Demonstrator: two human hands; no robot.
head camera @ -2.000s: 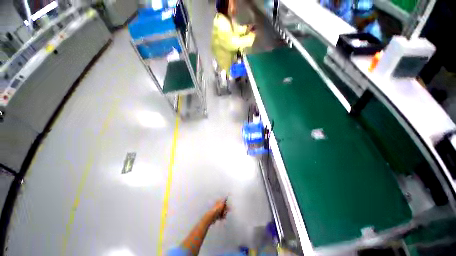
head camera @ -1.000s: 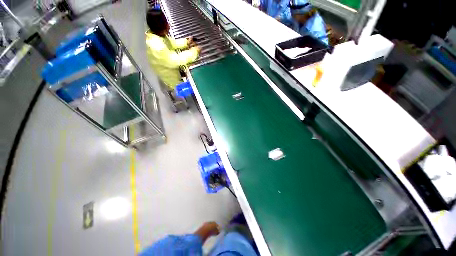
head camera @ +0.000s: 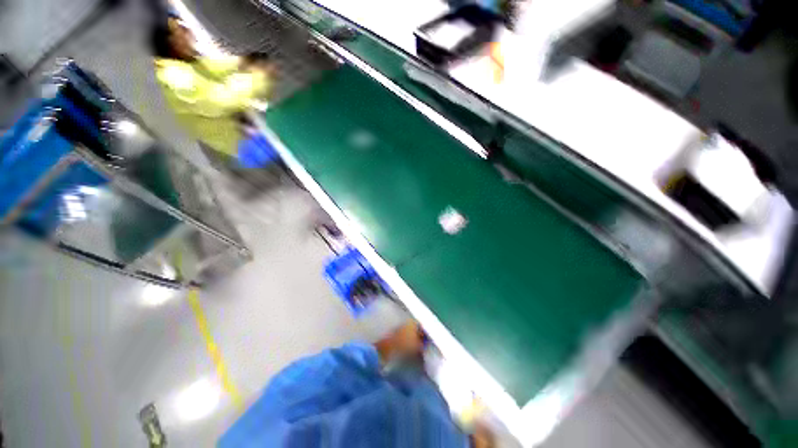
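Observation:
The dark green belt conveyor (head camera: 516,289) runs diagonally in front of me with a pale metal edge. A small whitish patch (head camera: 451,220) lies on its surface, too blurred to identify. My left hand (head camera: 402,343) is at the near side edge of the belt, below the blue sleeve; its fingers are blurred and I cannot tell if it holds anything. What seems to be my right hand (head camera: 481,435) shows small and blurred at the bottom edge, cut off by the picture.
A person in a yellow smock (head camera: 210,92) stands at the belt's far end. A cart (head camera: 162,214) with blue totes (head camera: 35,153) is at left. A blue basket (head camera: 352,278) sits beside the conveyor. A white shelf (head camera: 604,114) with a black box (head camera: 455,35) runs along the right.
The view has turned, so the belt lies more diagonally and the cart sits further left. My left hand has come up to the belt's edge, and more of my blue smock shows.

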